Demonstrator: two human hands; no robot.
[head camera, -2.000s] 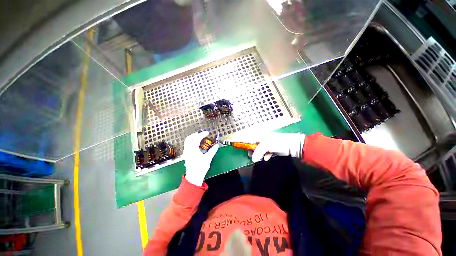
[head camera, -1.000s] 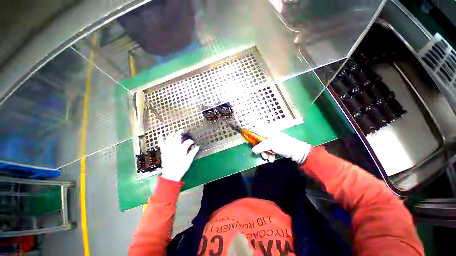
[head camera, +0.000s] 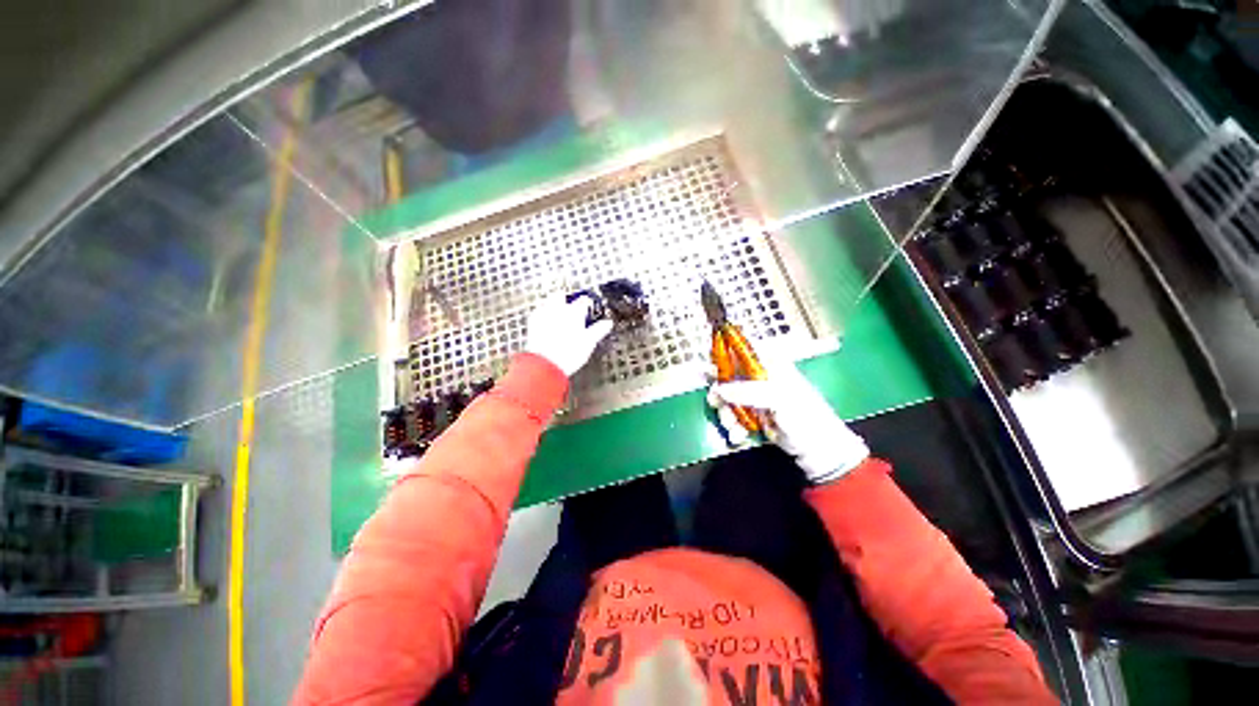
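Observation:
My left hand (head camera: 566, 331), in a white glove, reaches over the middle of the perforated metal grille (head camera: 486, 273). Its fingertips are on a dark wound coil (head camera: 591, 304), partly hidden by the fingers. Another wound coil (head camera: 626, 301) stands just right of it on the grille. My right hand (head camera: 790, 421), also gloved, holds the diagonal cutters (head camera: 736, 356) by their orange-yellow handles at the grille's near right edge. The dark jaws point away from me. A row of several coils (head camera: 421, 422) stands at the grille's near-left corner, partly beside my left sleeve.
The green work surface (head camera: 891, 324) frames the grille. Clear hood panels (head camera: 311, 276) stand around the far and left sides. A steel tray (head camera: 1105, 469) with rows of dark coils is at the right, with a white slotted tray (head camera: 1233, 179) beyond it. A blue bin (head camera: 97, 430) is far left.
My left hand has moved from the near-left row to the coils in the middle, leaving a coil in the row. The cutters have swung to point away from me, clear of the middle coils.

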